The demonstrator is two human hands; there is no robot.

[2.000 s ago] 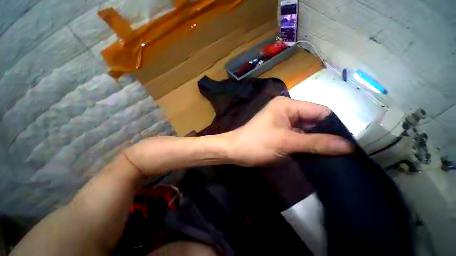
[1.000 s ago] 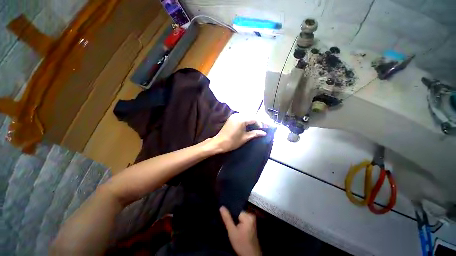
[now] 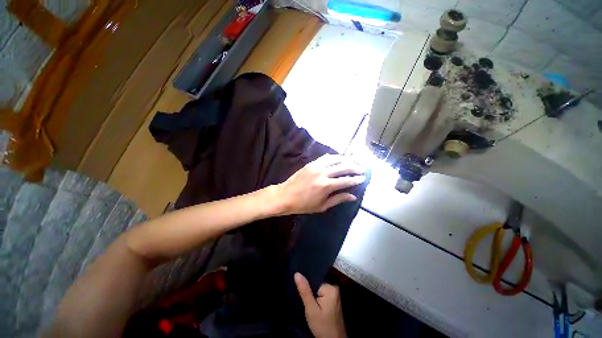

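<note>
The dark brown garment body (image 3: 247, 138) lies crumpled left of the needle. A navy-black band (image 3: 323, 231) runs along its right edge from the needle area down to the table's front edge. My left hand (image 3: 323, 185) presses flat on the cloth just below and left of the presser foot, fingers slightly spread. My right hand (image 3: 320, 307) holds the lower end of the band at the table's front edge, thumb on top; its other fingers are partly hidden. The sewing machine head (image 3: 422, 119) stands right of the cloth. Glare hides the needle tip.
Shears (image 3: 498, 257) with yellow and red handles lie right of the needle. Small blue snips (image 3: 561, 317) are near the lower right edge. A grey tray (image 3: 221, 56) with red items sits at the back left, beside taped cardboard (image 3: 142, 72). A lit lamp (image 3: 364, 10) is behind.
From a raised band under my left hand two seconds ago, the cloth now lies at the needle. Since one second ago, my left hand has flattened over it; the view has shifted slightly.
</note>
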